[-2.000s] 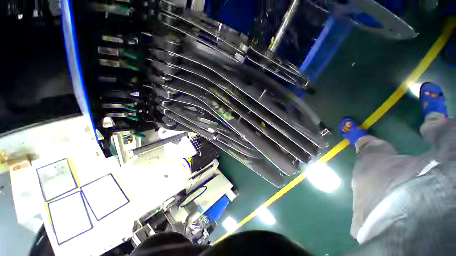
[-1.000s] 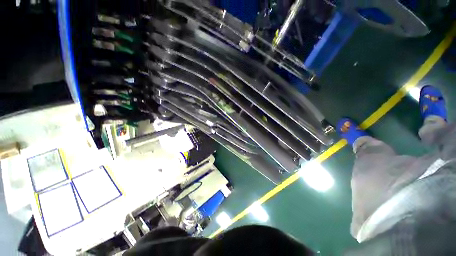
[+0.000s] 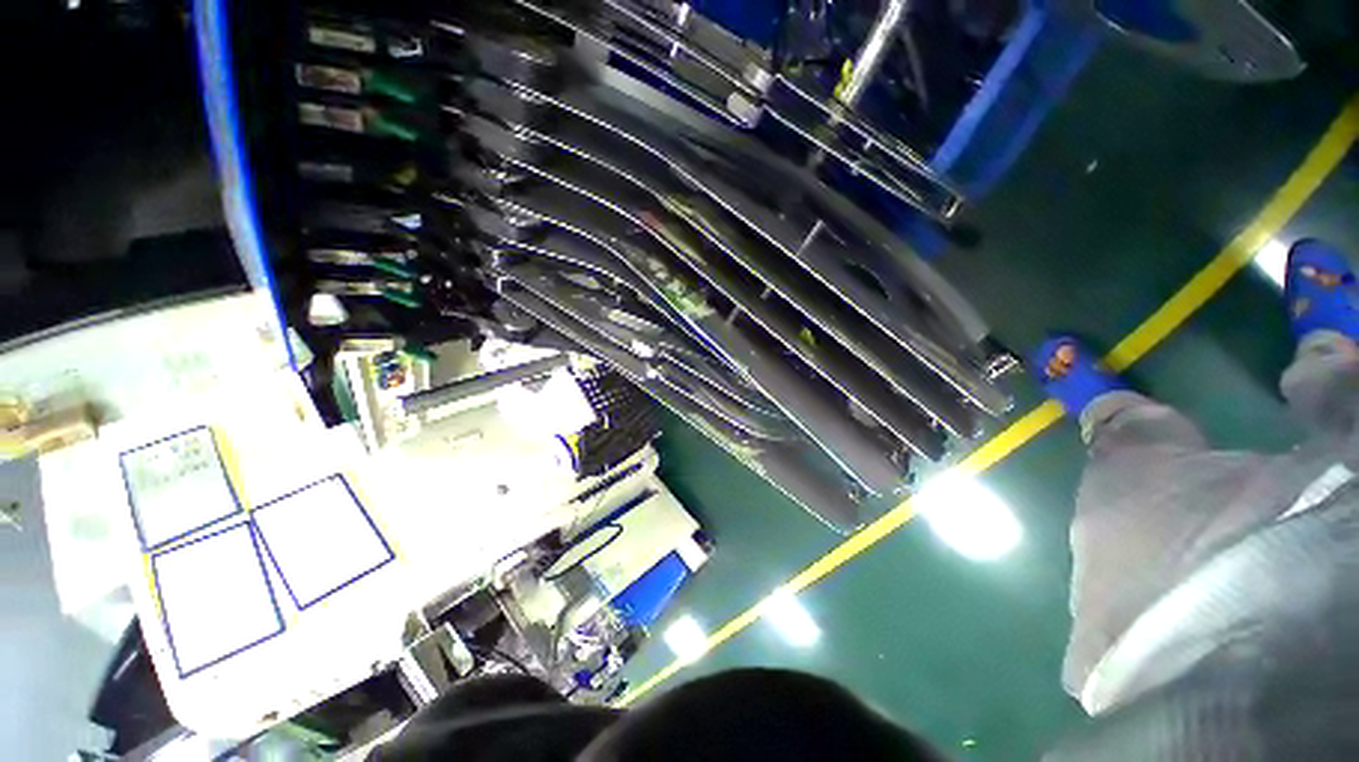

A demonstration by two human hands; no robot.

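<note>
Neither of my hands shows in the head view. Nearest in front of me is a row of long dark curved SMT feeders (image 3: 745, 313), side by side and slanting down to the right from a dark machine. Their inner ends meet a bank of slots with green and pale parts (image 3: 358, 119). A white machine cover (image 3: 447, 491) below left carries work-instruction sheets (image 3: 216, 596) with blue borders. A dark keyboard (image 3: 614, 424) sits between the cover and the feeders.
My blue slippers (image 3: 1076, 372) stand by a yellow lane line (image 3: 1192, 298) on the green floor (image 3: 835, 640). A blue frame (image 3: 1014, 104) is at the top right. Cluttered equipment (image 3: 559, 603) sits at the bottom centre. A dark rounded shape (image 3: 760, 722) blocks the lower edge.
The view has shifted slightly, so the feeders and slippers sit a little further right. The feeders look the same. No hand has appeared.
</note>
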